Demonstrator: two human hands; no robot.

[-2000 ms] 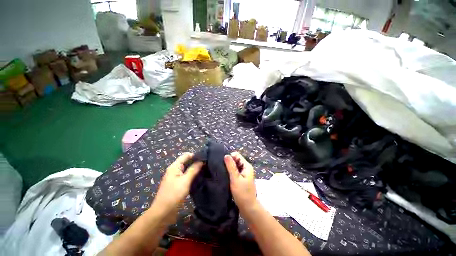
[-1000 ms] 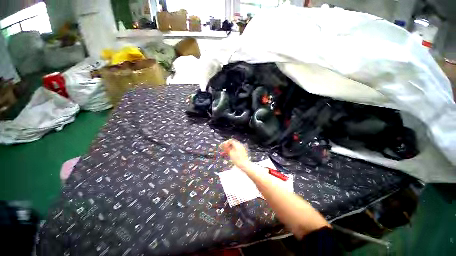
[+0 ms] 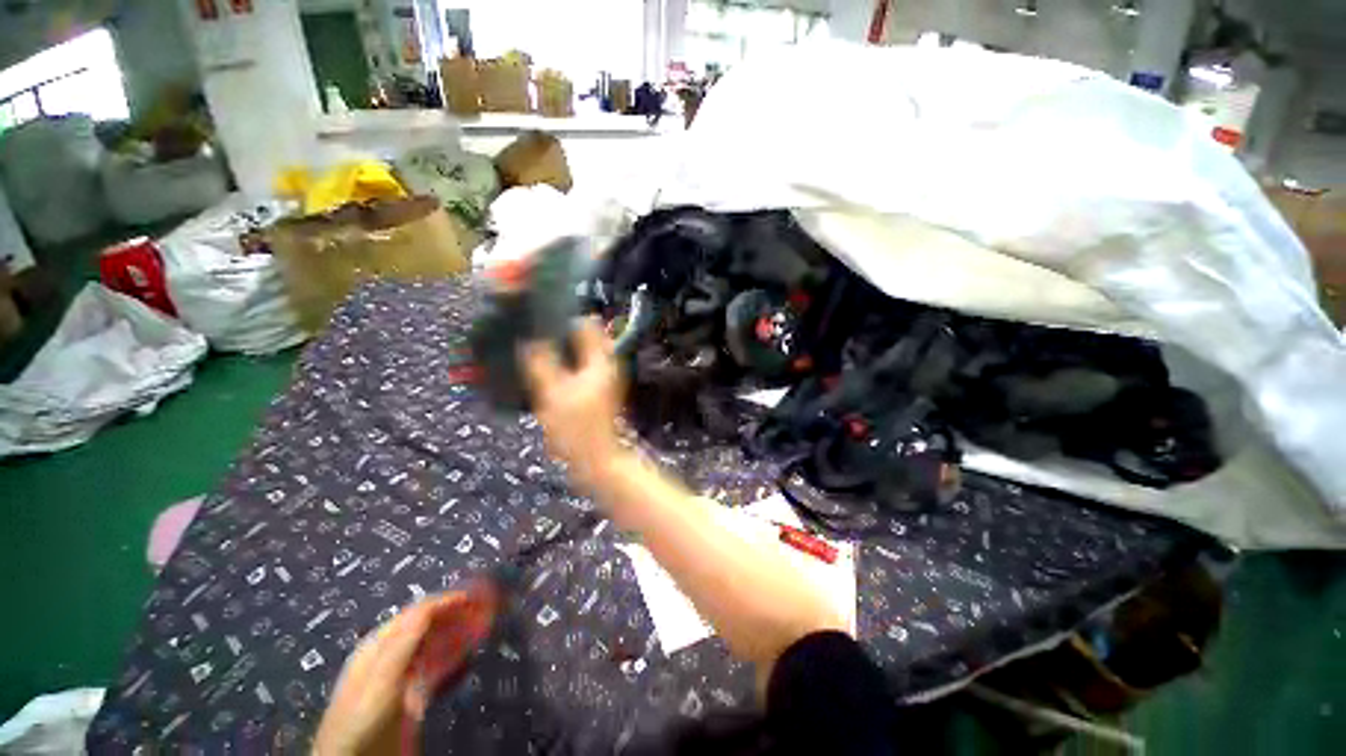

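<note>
My right hand point(image 3: 579, 396) holds a dark grey plush bag point(image 3: 520, 318) with orange-red patches, raised over the back of the table by the pile; both are blurred. My left hand point(image 3: 387, 672) is low at the front, cut off by the bottom edge and blurred. A reddish patch and a dark shape show beside its fingers; I cannot tell whether it holds anything. The pile of black-grey bags point(image 3: 871, 362) with orange-red spots lies at the right, partly under white sheeting.
The table has a dark, doodle-printed cloth point(image 3: 318, 488). White paper point(image 3: 672, 591) with a red pen-like stick point(image 3: 808, 544) lies beneath and beside my right forearm. White sheeting point(image 3: 1019, 163) rises at the right. A brown sack point(image 3: 369, 259) stands beyond the table.
The dark bag between both hands two seconds ago is gone from them. My right hand, over the table one second ago, is now farther left with a plush bag. My left hand has come into view.
</note>
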